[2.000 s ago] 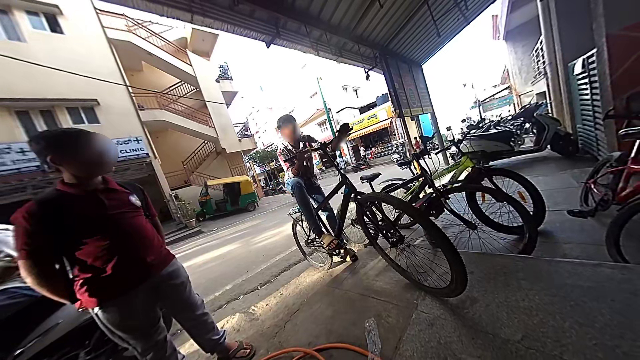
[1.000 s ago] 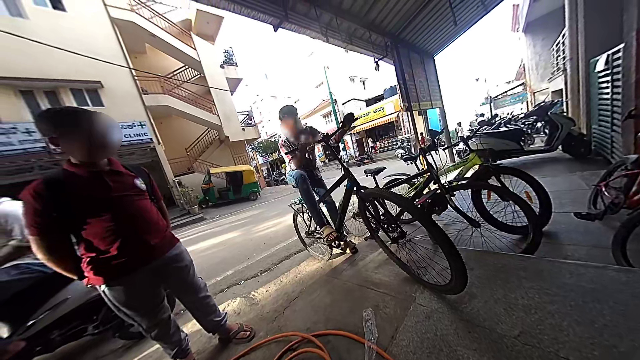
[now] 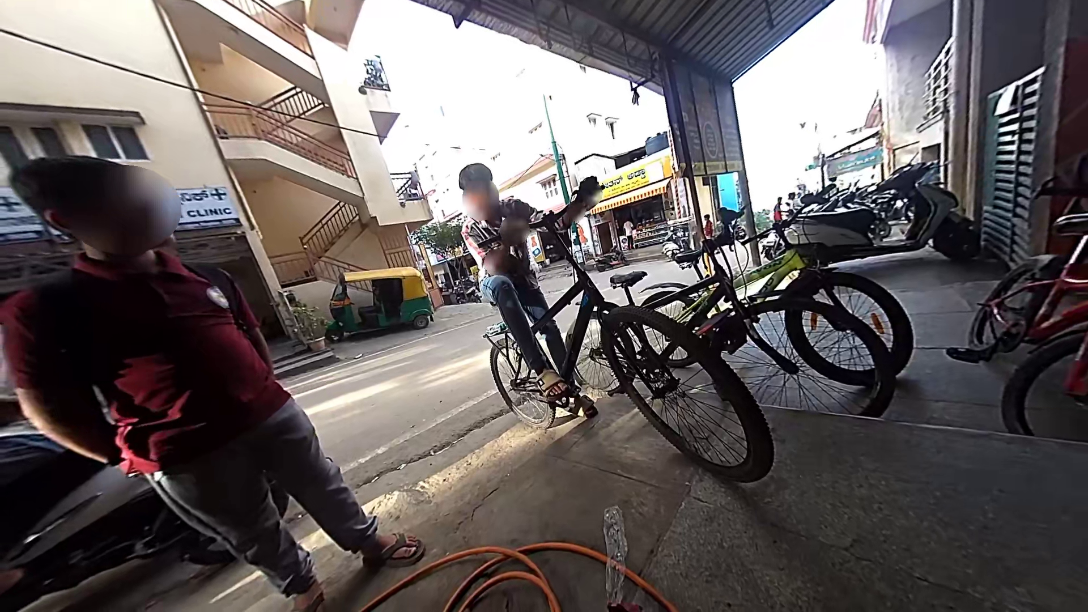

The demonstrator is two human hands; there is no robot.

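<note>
Neither my left hand nor my right hand shows in the head view. Nearest to me, an orange hose (image 3: 510, 557) lies in loops on the paved floor at the bottom edge, with a clear plastic piece (image 3: 614, 544) over it. Farther ahead stands a black bicycle (image 3: 586, 314), its front wheel turned toward me. A person in a checked shirt (image 3: 501, 238) is by its saddle and handlebar, with sandalled feet low beside the frame.
At the left stands a person in a maroon shirt (image 3: 170, 365), beside a parked motorcycle. More bicycles, among them a yellow-green one (image 3: 765, 280) and a red one (image 3: 1054, 306), and scooters (image 3: 918, 212) line the right. An auto-rickshaw (image 3: 382, 299) stands across the road.
The view has tilted down slightly, and more of the orange hose shows than two seconds ago. The black bicycle stays in about the same place.
</note>
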